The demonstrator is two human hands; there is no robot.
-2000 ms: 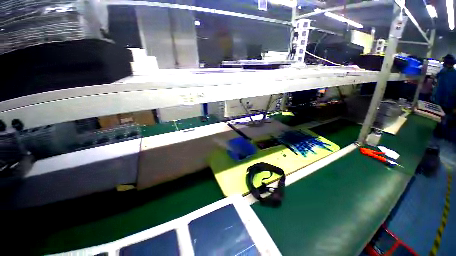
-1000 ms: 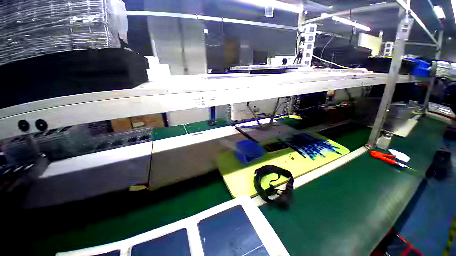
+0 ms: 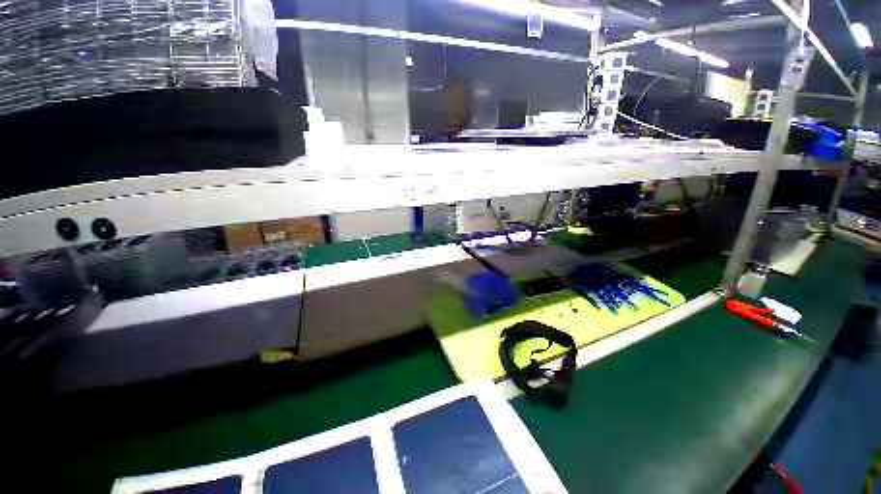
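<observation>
A white foam tray [image 3: 384, 452] lies at the bottom of the view, cut off by the lower edge. Three dark blue tablets sit in its recesses; the right one [image 3: 454, 449] shows most, with a bright line across its lower right. The middle tablet [image 3: 324, 471] and the left one are partly cut off. Neither my left hand nor my right hand is in the picture.
A yellow-green board [image 3: 473, 343] behind the tray bears a black strap [image 3: 512, 362], a blue bin [image 3: 491, 292] and blue slender items [image 3: 623, 289]. An orange-red handled tool [image 3: 752, 313] lies right, by a metal post [image 3: 768, 183]. A white shelf [image 3: 415, 188] spans above.
The view has turned a little, so the tray, board, strap and orange-red tool sit further right in the picture. No object has visibly moved on the bench. No hand has appeared.
</observation>
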